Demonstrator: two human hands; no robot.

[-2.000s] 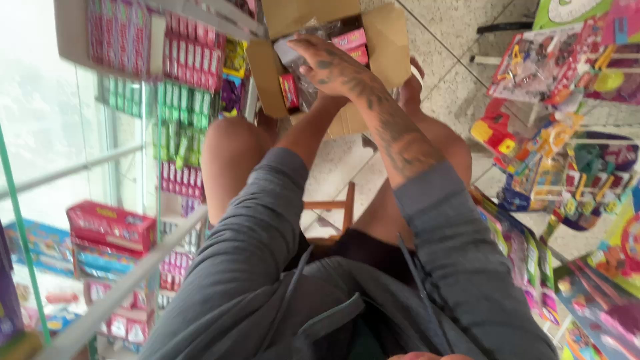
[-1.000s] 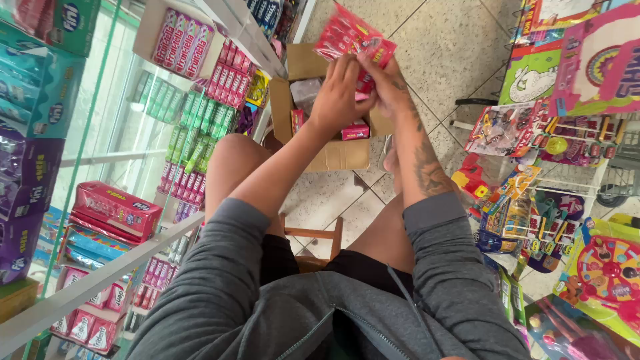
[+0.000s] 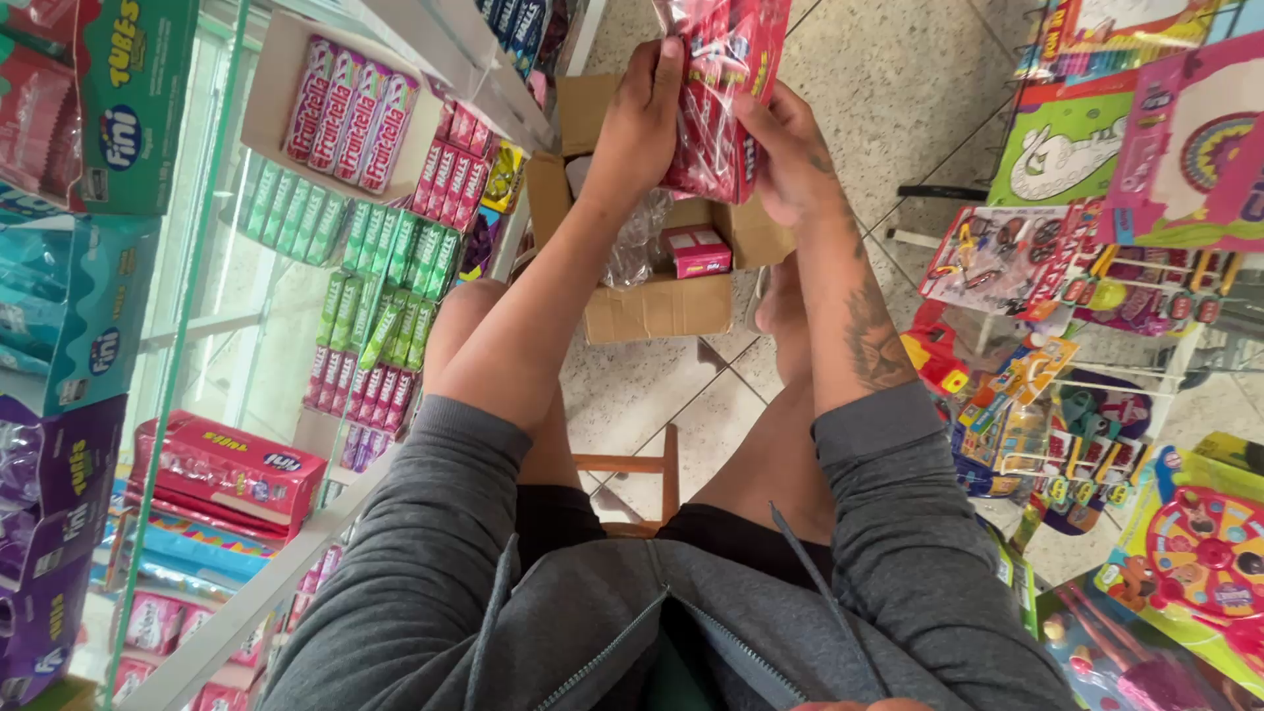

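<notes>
Both hands hold a red candy package in clear plastic wrap [image 3: 716,109] at the top centre of the head view. My left hand [image 3: 642,123] grips its left edge, thumb up along the wrap. My right hand [image 3: 790,148] holds the right side, the thumb lying on its front. Beneath the package stands an opened cardboard box [image 3: 660,308] on the tiled floor. Inside it are a small pink box [image 3: 699,253] and crumpled clear plastic [image 3: 635,242]; the package and hands hide part of the inside.
Glass shelves at left carry Fruit-tella rolls [image 3: 351,114], green Halls packs [image 3: 296,212], a red Fini Tubes box [image 3: 232,469] and other Fini boxes [image 3: 74,326]. At right, a wire rack holds toys [image 3: 1007,257]. A wooden stool rail [image 3: 622,462] shows between the legs.
My hands were down at the cardboard box two seconds ago; the red package came up above it, held in both hands. It now stands more upright between them. The view has shifted.
</notes>
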